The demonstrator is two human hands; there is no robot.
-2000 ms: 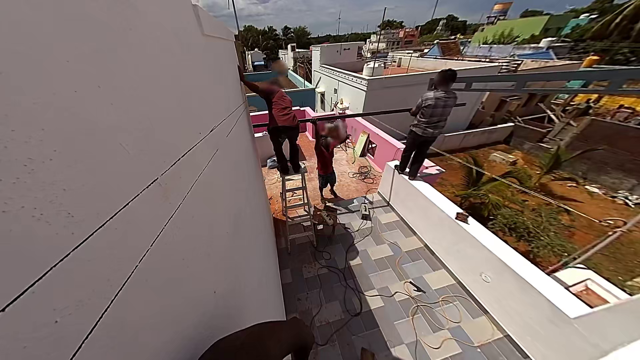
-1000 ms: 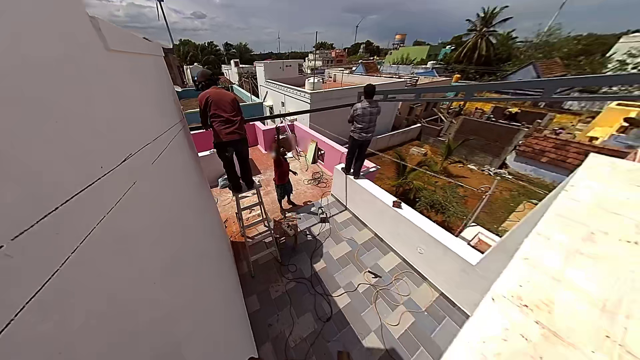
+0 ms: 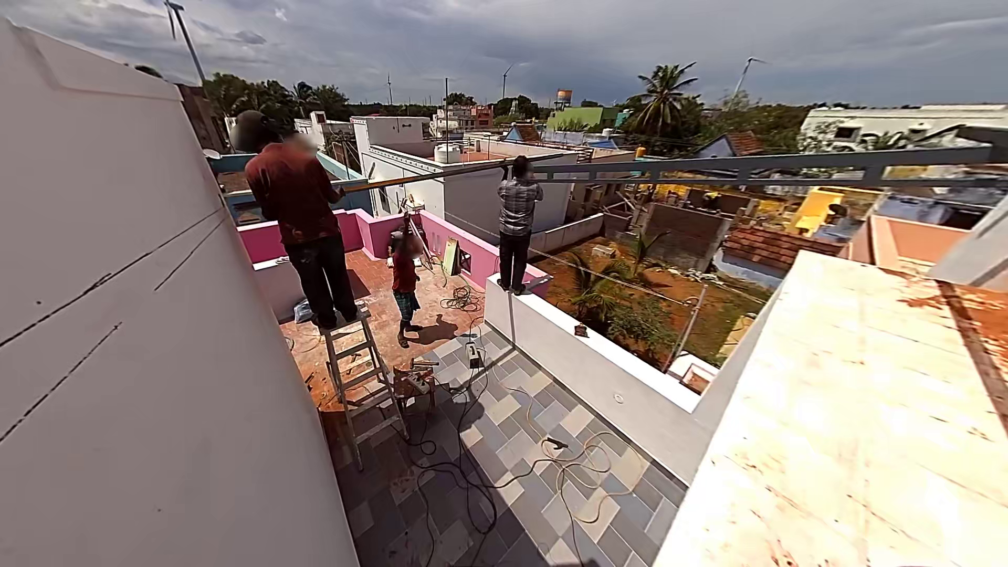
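Neither my left hand nor my right hand shows. Below me, a person in a dark red shirt [image 3: 291, 189] stands on top of a metal stepladder [image 3: 365, 378], one hand at a long metal bar [image 3: 425, 179]. A person in a checked shirt [image 3: 520, 206] stands on the white parapet wall [image 3: 583, 339], beside the bar's far end and a grey metal frame [image 3: 756, 167] that reaches in from the right. Between them, on the lower terrace, stands a person in a red top [image 3: 405, 272], arms raised.
Cables [image 3: 488, 480] and an electrode holder or similar tool [image 3: 556, 444] lie on the tiled floor [image 3: 504, 409]. A small cluttered stand [image 3: 415, 382] is by the ladder. A white wall [image 3: 142, 315] rises at left, a pale ledge [image 3: 858, 425] at right.
The view has swung right, bringing in the pale ledge. The person on the ladder has lowered the arm that was raised to the wall. The dark shape at the bottom edge is gone.
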